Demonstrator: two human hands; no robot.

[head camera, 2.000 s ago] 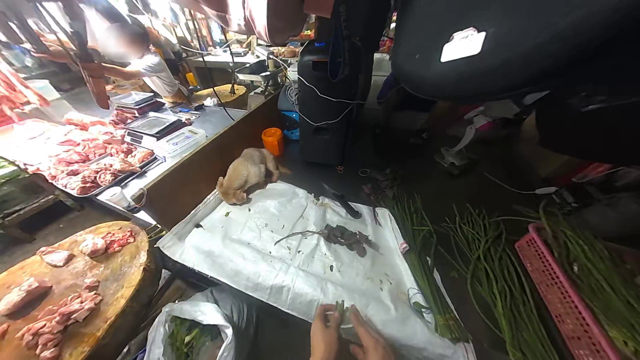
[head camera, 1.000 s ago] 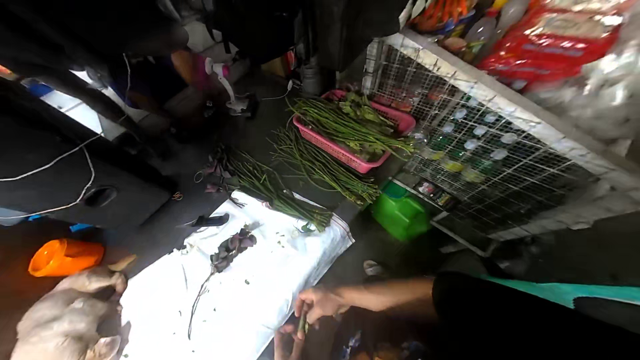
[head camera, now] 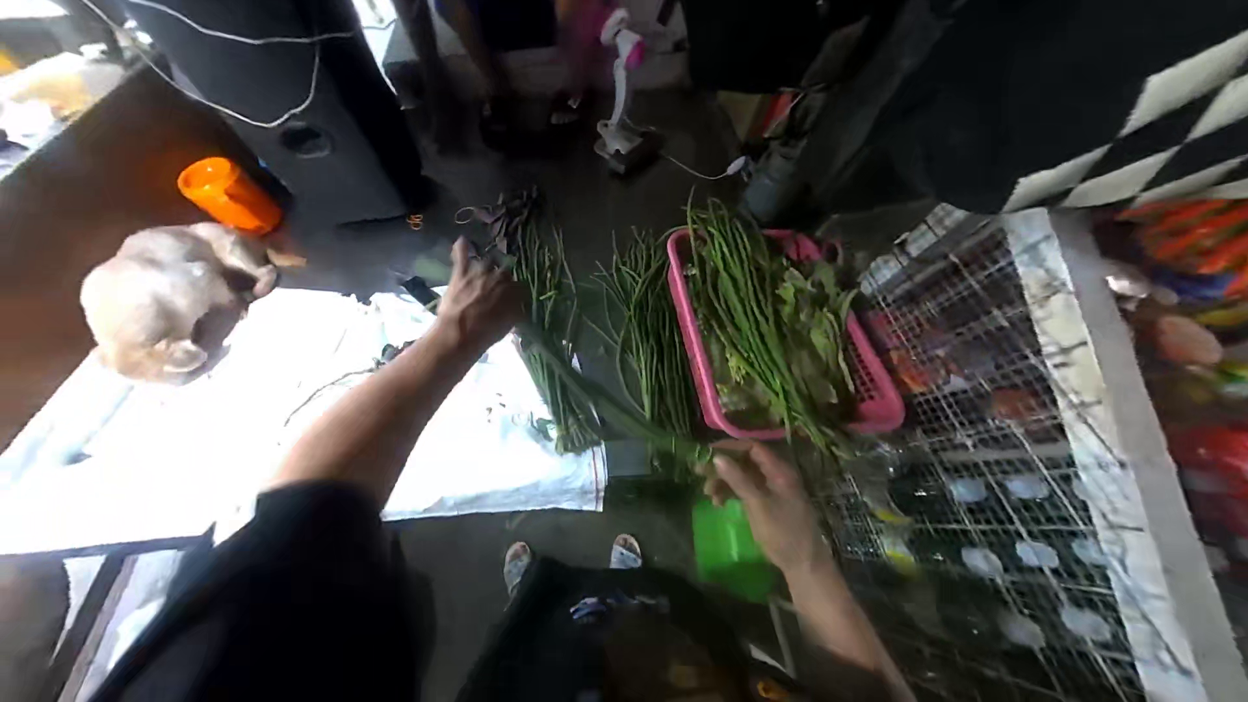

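My right hand (head camera: 765,487) is closed on the lower end of a blurred, long green bundle (head camera: 595,395), apparently stalks or long beans. This bundle slants up and left to my left hand (head camera: 478,297), whose grip is hidden by blur. My left forearm crosses a white woven sheet (head camera: 458,468). Just beyond the sheet's right part lie long green beans (head camera: 556,380), partly under the bundle, with dark purplish leaves (head camera: 512,210) at their far end. Another bunch of long beans (head camera: 653,331) lies beside a pink plastic basket (head camera: 697,361), which holds more beans and leafy greens (head camera: 814,312).
A pale animal, apparently a cat (head camera: 161,297), curls at the sheet's far left, near an orange container (head camera: 229,195) and black speaker (head camera: 322,127). A wire rack (head camera: 975,419) with bottles stands right. A green container (head camera: 731,556) is below my right hand. Another person's legs (head camera: 487,58) show beyond.
My hands were close together near the sheet's edge; now they are far apart, the left reaching forward and the right beside the basket. The long green bundle now spans between them. The view has shifted strongly.
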